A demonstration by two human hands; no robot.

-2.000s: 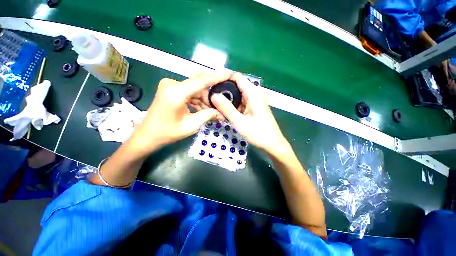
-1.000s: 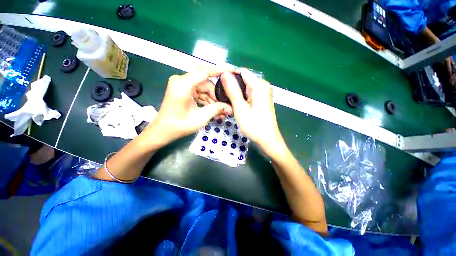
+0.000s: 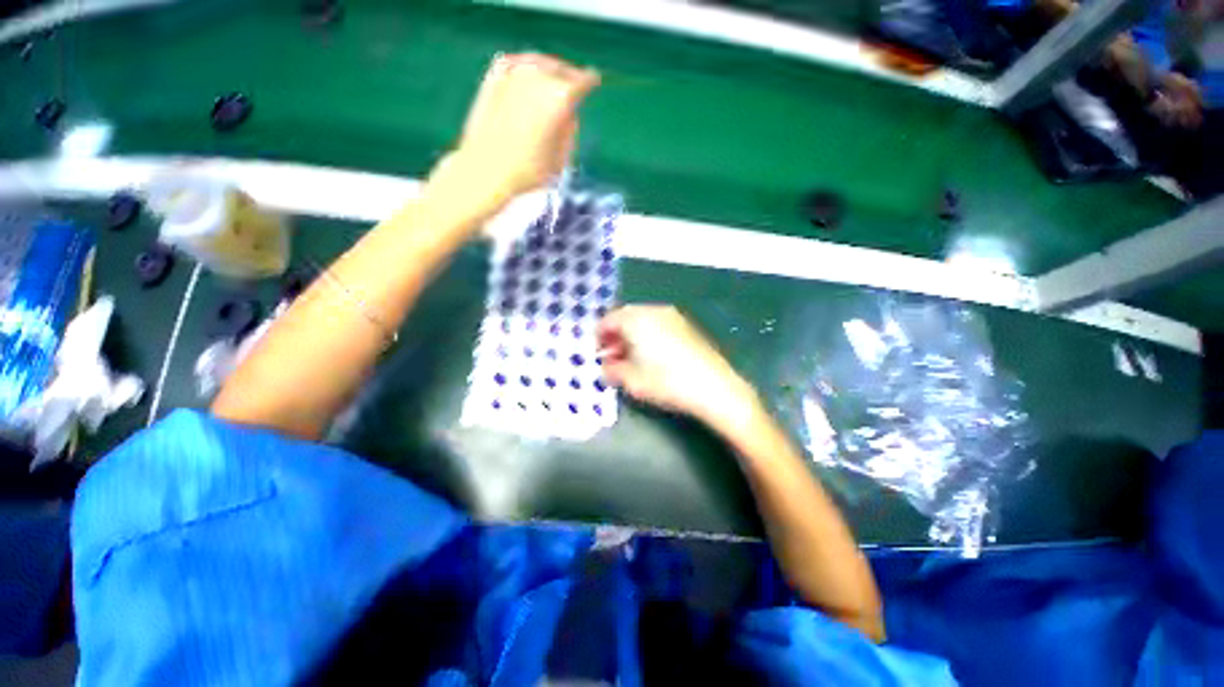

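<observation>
The pale tray [image 3: 544, 322] with rows of small dark round dots lies in front of me, its far end over the white rail. My left hand [image 3: 524, 121] reaches out beyond the tray above the green belt, fingers bent together and blurred; no housing shows in it, and what its fingertips hold cannot be seen. My right hand [image 3: 665, 360] is at the tray's right edge, fingertips over the outer dots; whether it grips anything is too blurred to tell.
A squeeze bottle [image 3: 228, 231], a white cloth [image 3: 215, 365] partly behind my left forearm, and a limp white piece [image 3: 83, 376] are on the left. Clear plastic bags [image 3: 913, 403] lie right. Round black housings [image 3: 231, 110] are on belt and bench. A person's hand [image 3: 1175, 97] shows upper right.
My hands have parted: the left moved far forward over the belt, the right down to the tray. The black housing they held between them no longer shows there. More of the tray is visible.
</observation>
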